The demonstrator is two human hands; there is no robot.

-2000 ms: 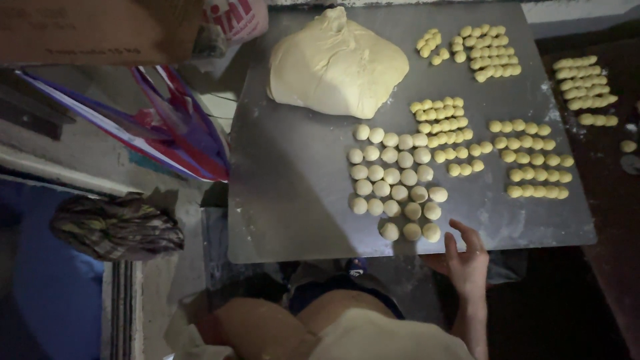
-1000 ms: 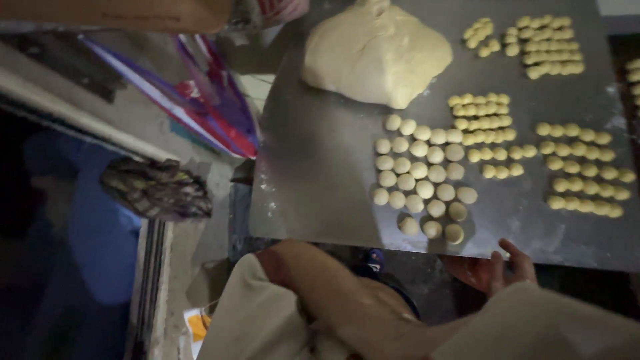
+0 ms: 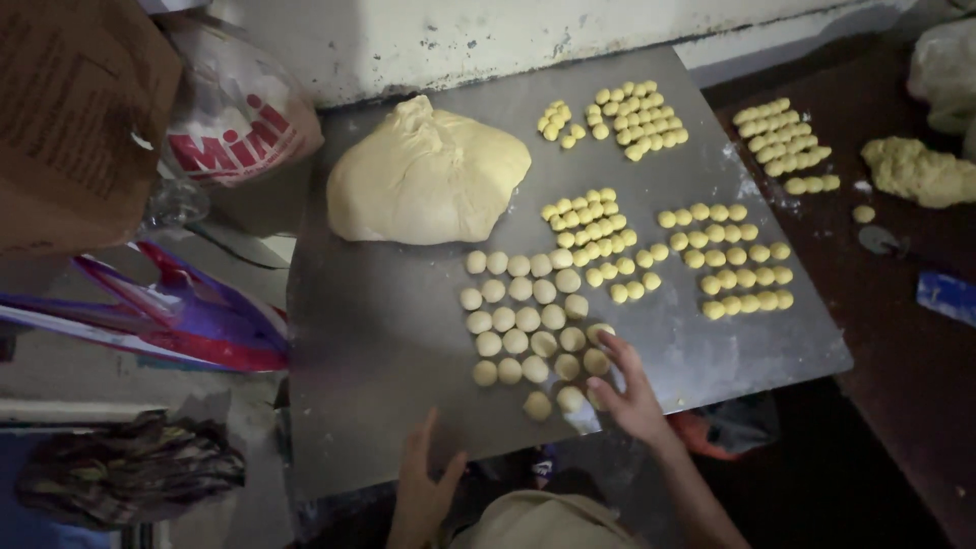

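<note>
My right hand (image 3: 631,389) reaches over the lower right of a block of pale dough balls (image 3: 528,319), its fingers apart at the outermost balls. Whether a fingertip touches one I cannot tell. Near the table's front edge is my left hand (image 3: 428,479), fingers spread, holding nothing. A large mound of dough (image 3: 428,179) lies on the grey metal tabletop (image 3: 366,320), behind the pale balls. Smaller yellow balls stand in rows at the centre (image 3: 591,225), at the right (image 3: 736,259) and at the back (image 3: 640,118).
A dark table at the right bears more yellow balls (image 3: 785,145), a rough dough lump (image 3: 919,171) and a blue packet (image 3: 945,297). At the left are a cardboard box (image 3: 76,130), a printed plastic bag (image 3: 236,114) and a purple and red bag (image 3: 183,305). A wall (image 3: 488,38) borders the back.
My left hand has come into view at the front edge. My right hand has moved from the table's edge to the pale balls. The view has shifted.
</note>
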